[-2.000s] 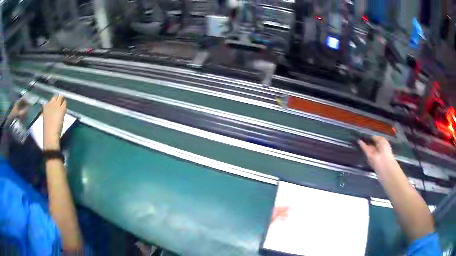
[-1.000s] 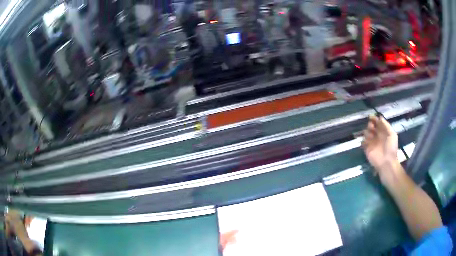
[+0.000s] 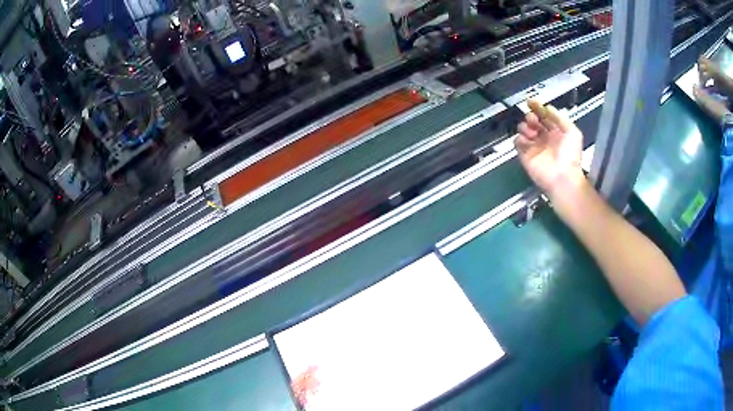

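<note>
The white board [image 3: 386, 341] with a thin dark rim lies on the green bench in front of me. A small heap of reddish-brown specks [image 3: 305, 385] is at its left end. My right hand [image 3: 550, 144] is raised over the rails beyond and to the right of the board, beside the grey post. Its palm partly shows and its fingers are loosely curled. One fingertip looks yellowish-brown. Blur hides whether anything is between the fingertips. My left hand is out of the picture.
Green belt lanes [image 3: 321, 181] run between silver rails beyond the board, with a long orange strip [image 3: 321, 148]. A grey upright post [image 3: 635, 96] stands right of my hand. Machines fill the back. Another person's hand [image 3: 711, 84] and blue sleeve are at the right edge.
The view has swung right, so the board and orange strip sit further left. The grey post is now beside my right hand. The other person's arm at the left has left the picture.
</note>
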